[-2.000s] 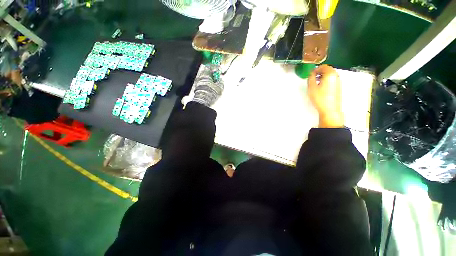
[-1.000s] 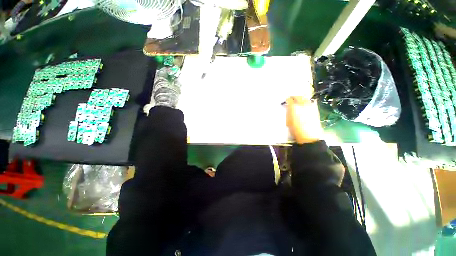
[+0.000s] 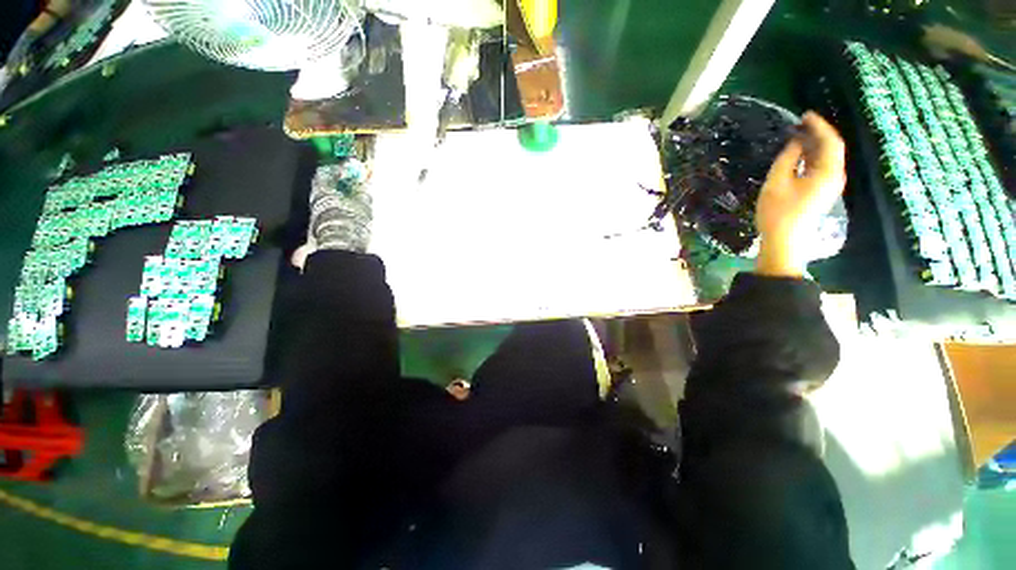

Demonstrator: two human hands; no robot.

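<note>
My left hand [image 3: 340,209], in a striped grey glove, rests at the left edge of the white work surface [image 3: 524,245]. A small green circuit board [image 3: 348,173] shows at its fingertips. My bare right hand [image 3: 804,184] is raised over the right side of the bag of black cables [image 3: 730,150], fingers curled; whether it holds anything cannot be told. A few black cables [image 3: 657,206] spill from the bag onto the right edge of the white surface.
Circuit boards [image 3: 178,278] lie in batches on the black table at left; more board rows [image 3: 930,167] stand at far right. A white fan [image 3: 267,28], a pale machine arm [image 3: 426,78] and a green round item [image 3: 538,137] are at the back. A pale post [image 3: 719,56] slants behind the bag.
My right hand has moved from the white surface to the right, over the cable bag. Black cables now show at the surface's right edge. My left hand stays at the left edge. The view has turned right.
</note>
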